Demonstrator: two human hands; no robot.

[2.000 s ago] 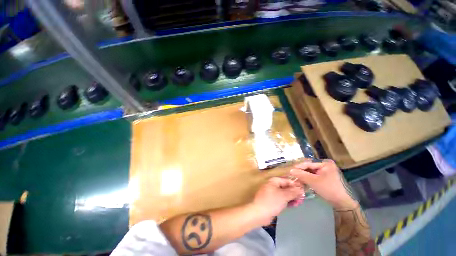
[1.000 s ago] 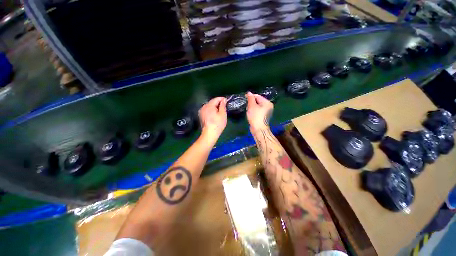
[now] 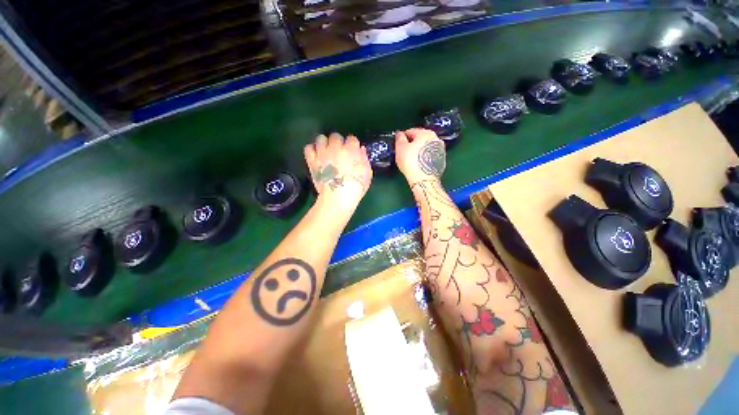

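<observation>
A round black housing (image 3: 379,152) with a pale logo sits on the green conveyor belt between my two hands. Shiny clear film shows over it. My left hand (image 3: 339,164) is at its left side, fingers curled, fingertips partly hidden. My right hand (image 3: 421,154) is at its right side, thumb and fingers closed at the film's edge. The film itself is hard to see, and its exact hold at the fingertips is partly hidden.
More black housings (image 3: 278,193) stand in a row along the belt, those to the right glossy with film (image 3: 503,111). A cardboard sheet (image 3: 535,211) at right holds several black parts. A white strip (image 3: 389,365) lies on the taped cardboard mat (image 3: 312,365).
Both hands went from above the mat to the belt, one at each side of a housing. Since a second ago they stay there, the left hand now more palm-down. The view has moved closer.
</observation>
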